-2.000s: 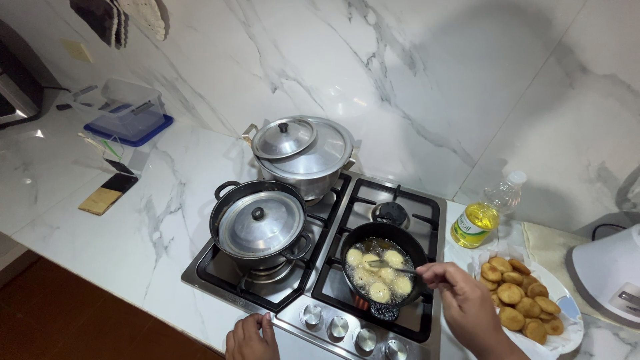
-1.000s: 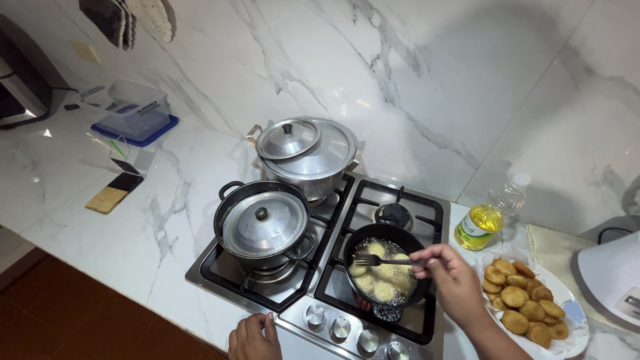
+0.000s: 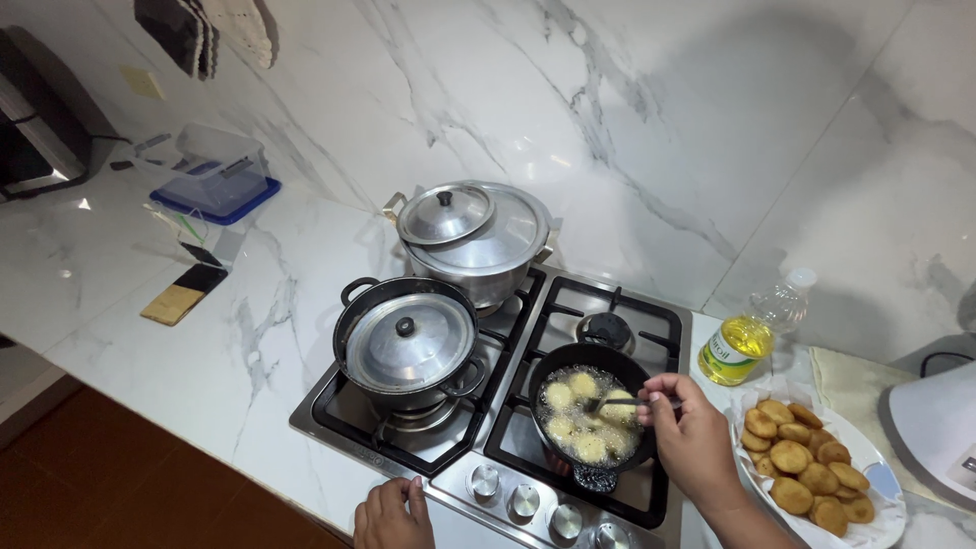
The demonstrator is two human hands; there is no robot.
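Observation:
My right hand (image 3: 686, 435) grips a dark fork (image 3: 637, 401) by its handle, with the tines down in the bubbling oil among several pale dough rounds (image 3: 589, 447). They fry in a small black pan (image 3: 631, 366) on the front right burner of a gas stove (image 3: 476, 450). My left hand (image 3: 393, 515) rests at the stove's front edge, left of the knobs, holding nothing, its fingers loosely curled. On the right, a paper-lined white plate (image 3: 888, 496) bears browned fried rounds (image 3: 818, 479). A bottle of yellow oil (image 3: 736, 351) stands behind the plate.
A black pot with a metal lid (image 3: 408, 343) sits on the front left burner, its handle near the pan. Behind it stands a large aluminium pot (image 3: 476, 259) with two lids. Farther left are a plastic container (image 3: 221, 183) and a wooden-looking board (image 3: 179, 297). A white appliance (image 3: 934, 427) stands far right.
The fork, held flat over the pan a second ago, now dips into the oil among the dough rounds. My left hand has stayed at the stove's front edge.

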